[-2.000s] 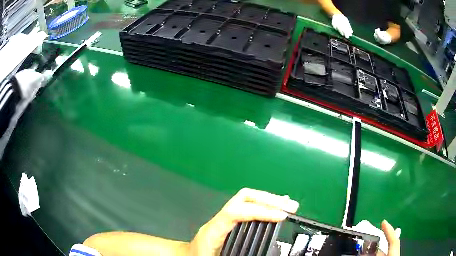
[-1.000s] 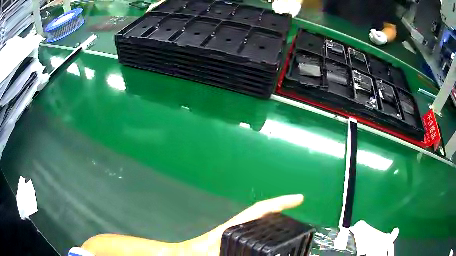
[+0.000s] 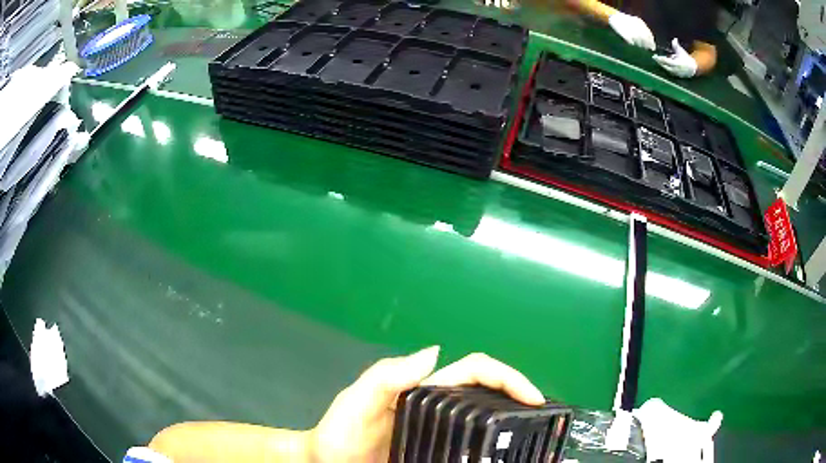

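My bare left hand (image 3: 358,411) comes in from the lower left and holds a stack of several black phone middle frames (image 3: 480,429) at the bottom edge. The thumb is at the near left of the stack, and a finger lies over its far upper edge. The frames stand side by side with their edges showing as parallel dark bars. The lower part of the stack is cut off. My right hand is not in view.
Clear crinkled film (image 3: 593,432) and a white glove (image 3: 675,432) lie right of the stack. A black-and-white strip (image 3: 634,316) crosses the green bench (image 3: 272,271). Stacked black trays (image 3: 362,72) and a tray with parts (image 3: 634,145) stand behind. Another person's gloved hands (image 3: 675,59) show beyond.
The frame with an open window, lying toward the right earlier, no longer shows; the stack's edges do. My right fingers have left view. My left finger has closed over the stack.
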